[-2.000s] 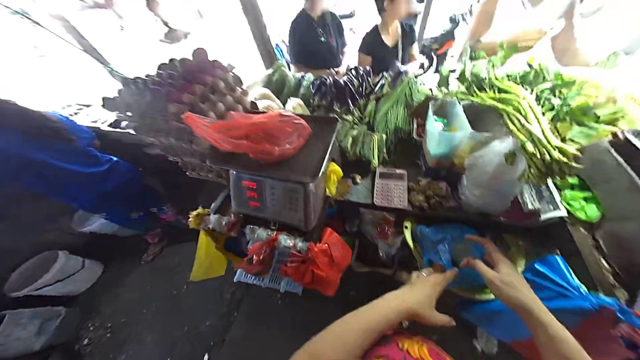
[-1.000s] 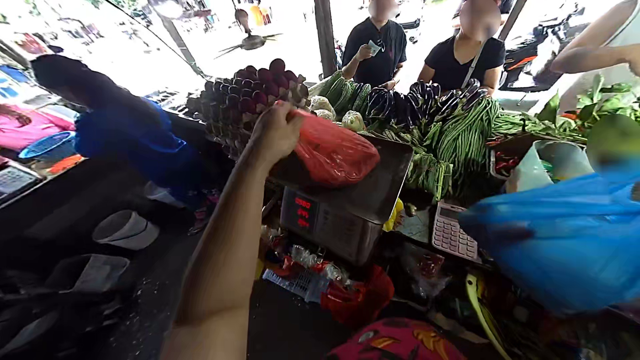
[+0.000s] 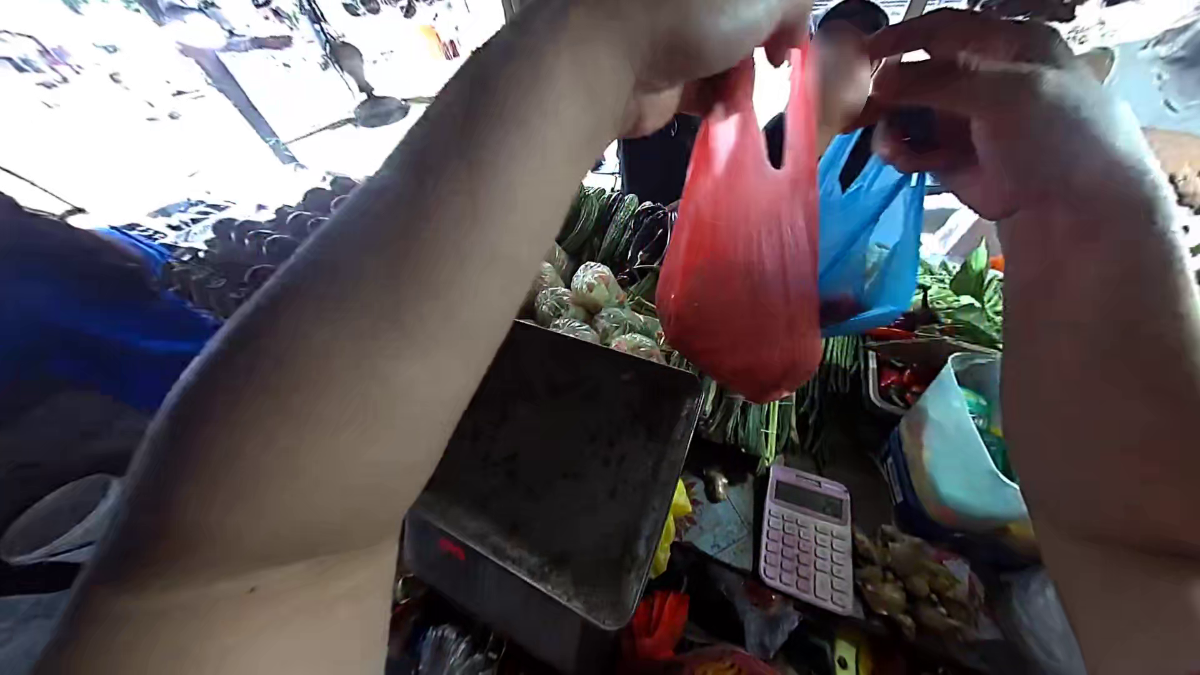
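My left hand [image 3: 708,56] is raised at the top centre, gripping the handles of a red plastic bag [image 3: 745,253] that hangs full. Just right of it, my right hand [image 3: 975,108] is raised too, with a blue plastic bag [image 3: 867,248] hanging below its fingers, partly behind the red bag. The blue bag's handles are partly hidden. Below my left forearm lies the dark metal platform of a digital scale [image 3: 572,459], with nothing on the part in view. A pink calculator [image 3: 806,539] rests right of the scale.
Wrapped round vegetables [image 3: 595,291] lie behind the scale, with long beans [image 3: 750,422] beside them. Ginger roots [image 3: 909,577] and a pale plastic bag [image 3: 970,450] are at the right. Leafy greens [image 3: 966,300] stand farther back. A person in blue [image 3: 94,319] is at the left edge.
The red bag, on the scale in the earlier frames, now hangs in the air from my left hand. The blue bag has moved from the right foreground to beside it. The view has shifted.
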